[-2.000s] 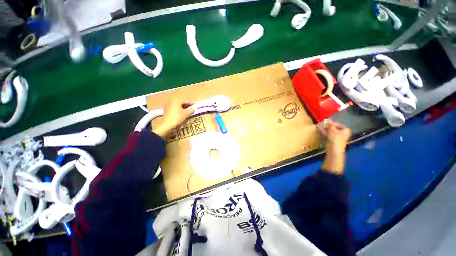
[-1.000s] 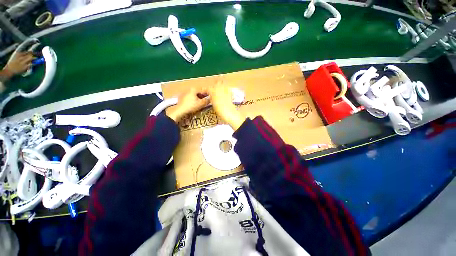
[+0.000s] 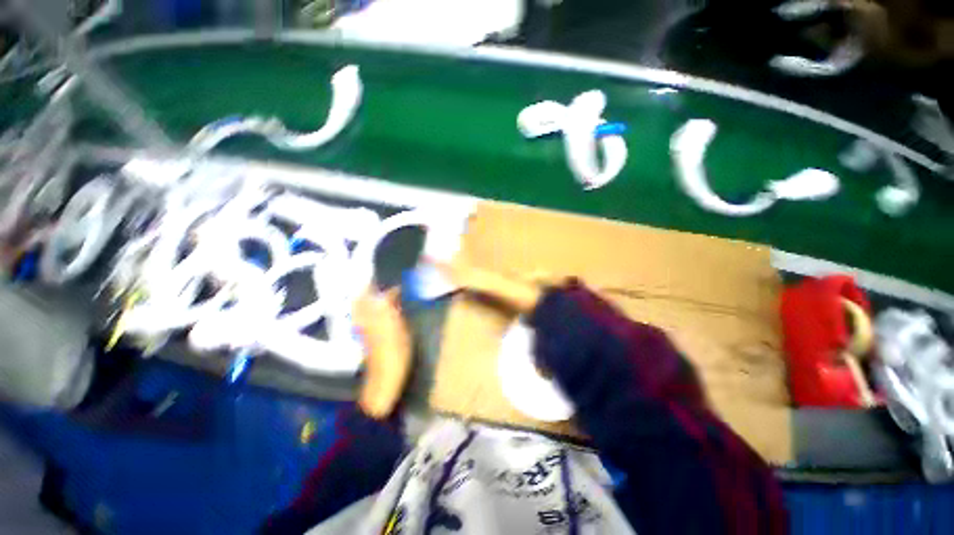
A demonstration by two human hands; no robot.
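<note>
The picture is blurred. My right hand [image 3: 486,284] reaches left over the cardboard sheet [image 3: 628,313] and its fingers are on a curved white housing [image 3: 445,235] at the sheet's left edge. A blue tab [image 3: 427,282] shows just below those fingers. My left hand [image 3: 385,350] is at the right side of the pile of white housings [image 3: 314,340]; blur hides whether it holds anything. The white tape roll [image 3: 528,376] lies on the cardboard, partly covered by my right sleeve.
A red tape dispenser [image 3: 811,340] stands right of the cardboard, with white curved parts [image 3: 921,366] beside it. Several housings lie on the green conveyor belt [image 3: 439,136] behind. Tangled thin white scraps lie at the pile's left.
The view has swung left. Both hands have left the middle of the cardboard and moved left; the housing has moved to its left edge. My left hand is now beside the pile.
</note>
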